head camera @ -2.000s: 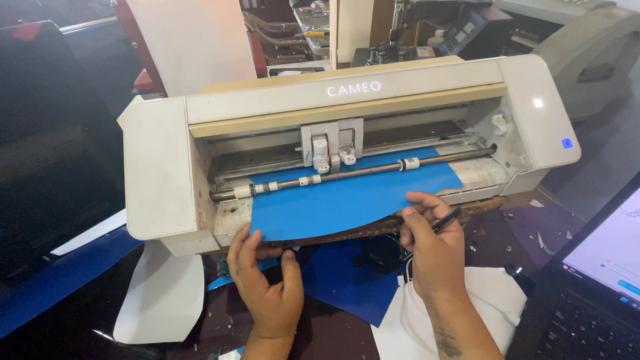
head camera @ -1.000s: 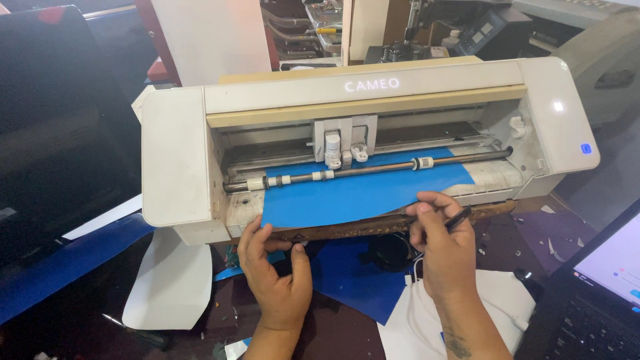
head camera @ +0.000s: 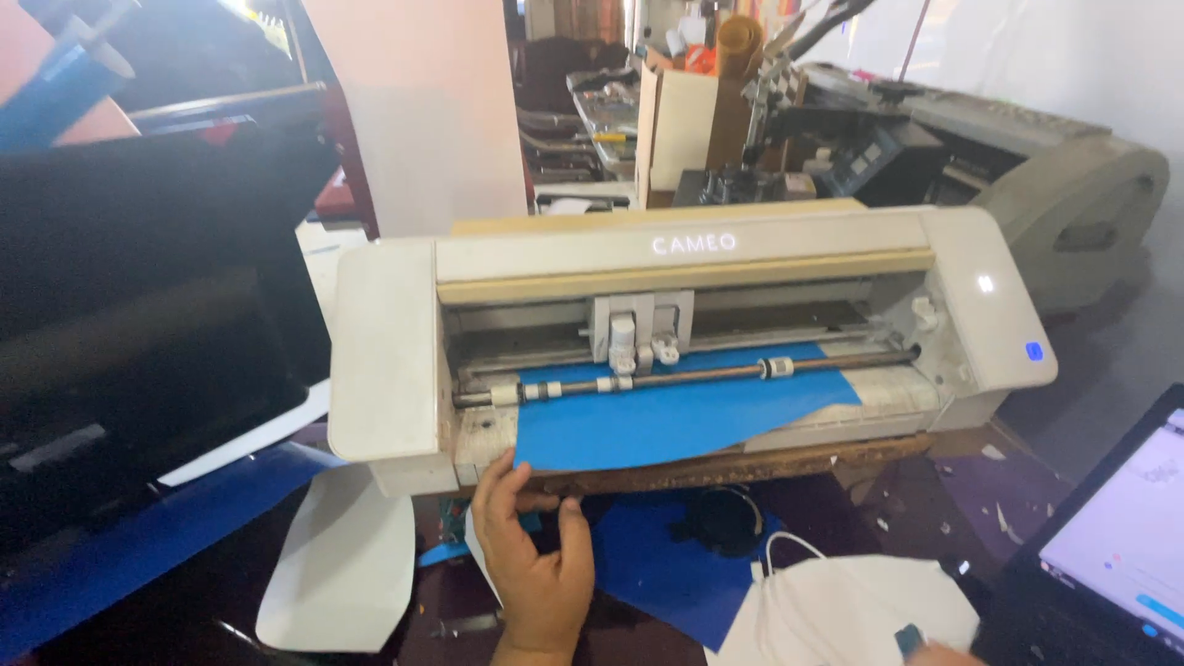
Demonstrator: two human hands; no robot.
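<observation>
A white Cameo cutting machine stands across the middle of the head view. A bright blue sheet lies under its roller bar, with its front edge hanging out over the lip. At that sheet's front left corner is my left hand, fingertips touching it and thumb apart; whether it pinches the sheet is not clear. Only a blurred part of my right hand shows at the bottom edge, beside a small dark object. The cutting carriage sits near the middle of its rail.
An open laptop stands at the right and a dark monitor at the left. White sheets, a dark blue sheet, a white cable and scraps lie before the machine. Behind it are a cardboard box and grey equipment.
My right hand has left the blue sheet's front edge and moved down to the bottom of the view. My left hand stays at the sheet's left corner. The view has shifted upward.
</observation>
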